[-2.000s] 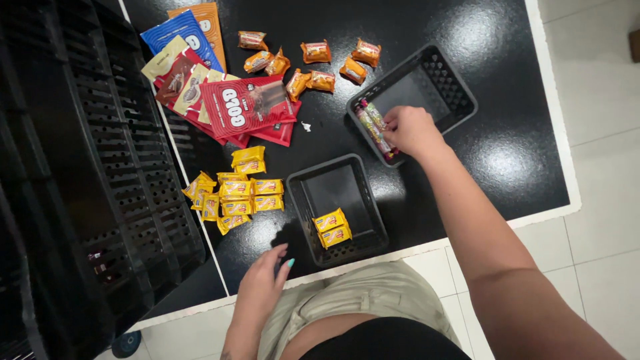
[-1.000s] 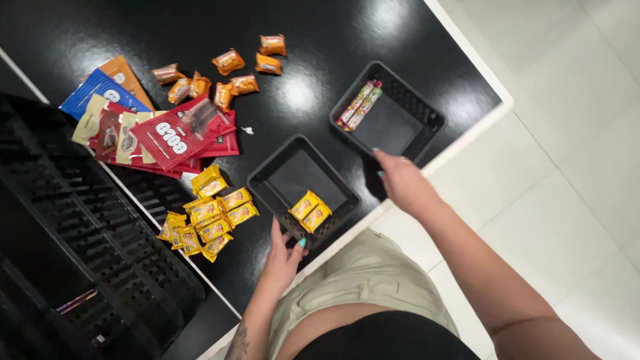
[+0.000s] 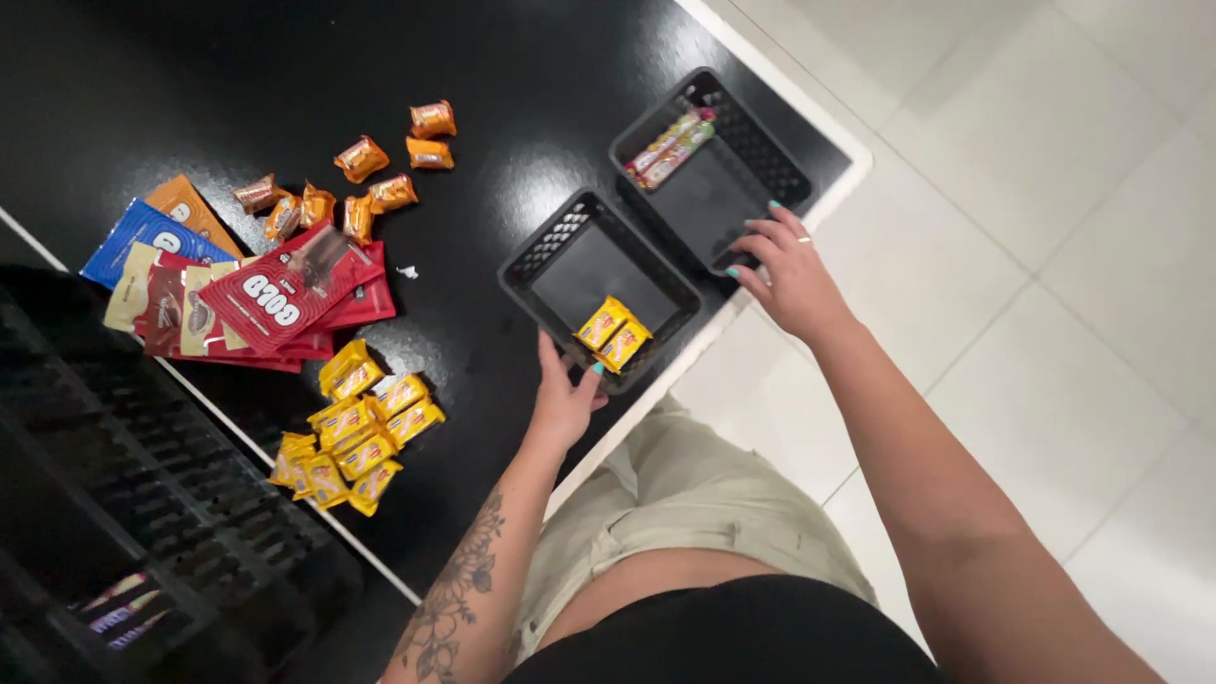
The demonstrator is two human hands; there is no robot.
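My left hand grips the near left corner of a black plastic basket, thumb on the rim and fingers outside. Inside that basket lie two yellow-wrapped snacks. My right hand has its fingers apart over the near edge of a second black basket, holding nothing; whether the fingertips touch it I cannot tell. That basket holds colourful wrapped candy sticks at its far left. The two baskets stand side by side near the edge of the black table.
To the left lie a pile of yellow-wrapped snacks, scattered orange-wrapped snacks and overlapping red, cream, blue and orange pouches. A large black plastic crate stands at the lower left. A white scrap lies beside the pouches.
My right hand has let go of the candy sticks and moved to the near side of its basket. My left hand has come from beside the other basket onto its corner. The view has turned.
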